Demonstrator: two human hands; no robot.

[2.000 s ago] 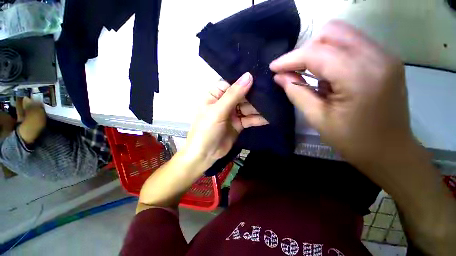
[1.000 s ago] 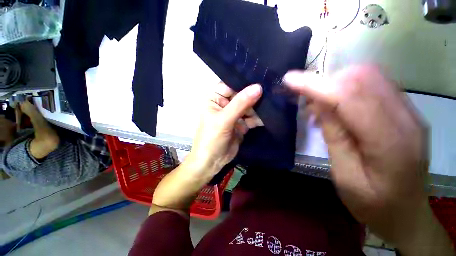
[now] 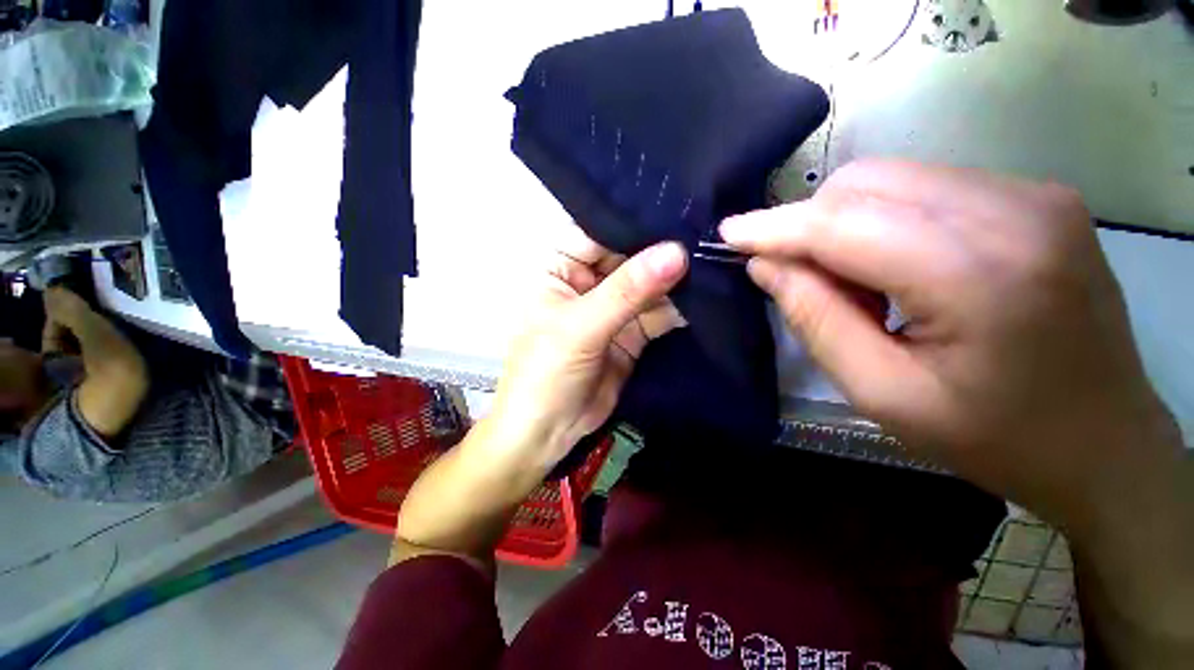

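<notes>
A dark navy garment piece (image 3: 629,124) with short thin pale lines on its face lies over the white table's front edge. My left hand (image 3: 576,340) grips it, thumb on top and fingers underneath. My right hand (image 3: 917,288) holds a thin silvery metal tool (image 3: 720,251) between thumb and fingertips. The tool's tip is at the cloth, just right of my left thumb. The rest of the tool is hidden in my right hand, so its exact kind is unclear.
Dark cut pieces (image 3: 373,196) lie at the left, reaching toward the table edge. A red slotted basket (image 3: 373,439) is below it. The cream machine bed (image 3: 1048,118) with a round metal disc (image 3: 958,24) is at upper right. Another person (image 3: 125,425) is at far left.
My right hand has moved in from a blurred position to close beside my left thumb, and the metal tool's tip is now clear at the cloth. The cloth's upper part has shifted and folded slightly.
</notes>
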